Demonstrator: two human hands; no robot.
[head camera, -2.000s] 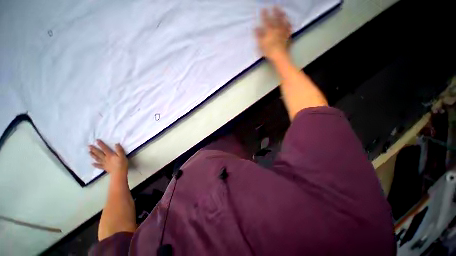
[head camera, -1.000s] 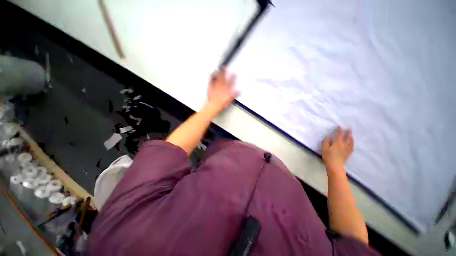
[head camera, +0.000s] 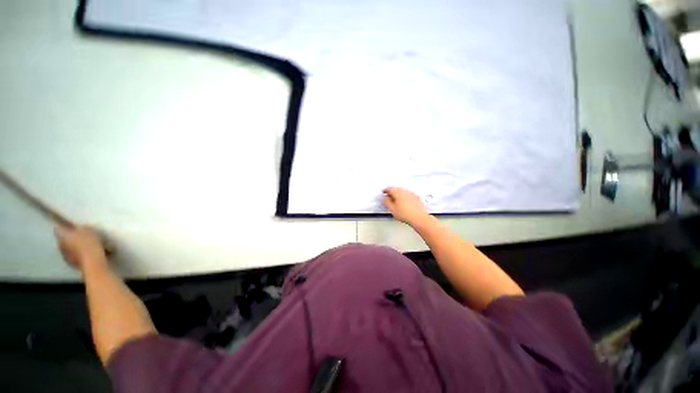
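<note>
The white paper marker (head camera: 460, 115) lies on a stack of dark fabric (head camera: 289, 146), whose edge shows along the front and at the stepped notch. My left hand (head camera: 83, 244) is at the far left, low over the table, with its fingers closed around the near end of the wooden ruler (head camera: 34, 201). My right hand (head camera: 403, 204) is at the front edge of the paper, right of the notch corner, with its fingers bent. Whether it holds anything small cannot be seen.
The whitish table (head camera: 176, 146) extends left of the stack. Dark-handled shears (head camera: 585, 161) lie beyond its right edge. A machine with a metal base plate (head camera: 610, 176) stands at the far right. Scraps lie on the dark floor below.
The view has swung, bringing the right end of the table into sight. My left hand has left the notch corner and taken hold of the ruler. My right hand remains at the paper's front edge, fingers now bent.
</note>
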